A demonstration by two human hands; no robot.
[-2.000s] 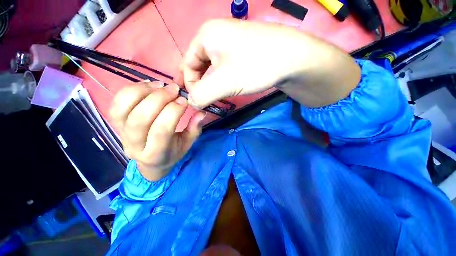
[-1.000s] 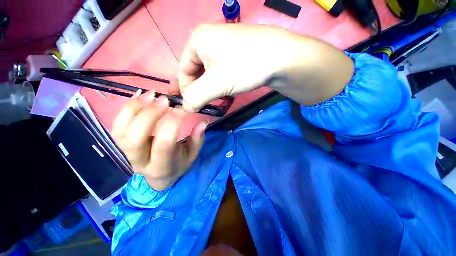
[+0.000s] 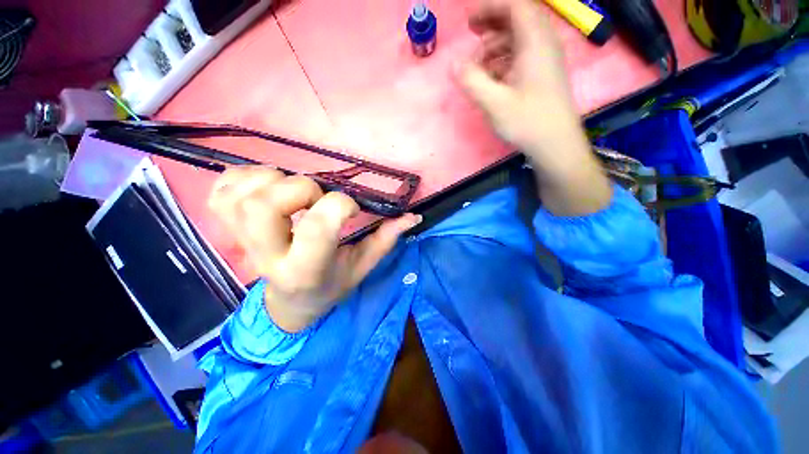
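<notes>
A thin black tablet frame (image 3: 168, 146) is held edge-on above the pink mat, running from upper left to a corner near my jacket. My left hand (image 3: 288, 232) is closed around its near long side, thumb by the corner. My right hand (image 3: 523, 93) is away from the frame, over the mat's far side right of a small dark-blue bottle (image 3: 422, 32). Its fingers are curled and blurred; whether they hold anything cannot be told. The flat black strip does not show.
A white power strip (image 3: 160, 58) lies at upper left. Tablets with white sheets (image 3: 164, 266) stand at the left. A yellow-and-blue tool (image 3: 581, 18), a black corded tool (image 3: 643, 31) and a tape roll (image 3: 741, 22) are at upper right. A blue bin (image 3: 696, 213) is at right.
My right hand has let go of the frame and moved up and right to where the black strip lay. My left hand still holds the frame. More of the blue bin shows.
</notes>
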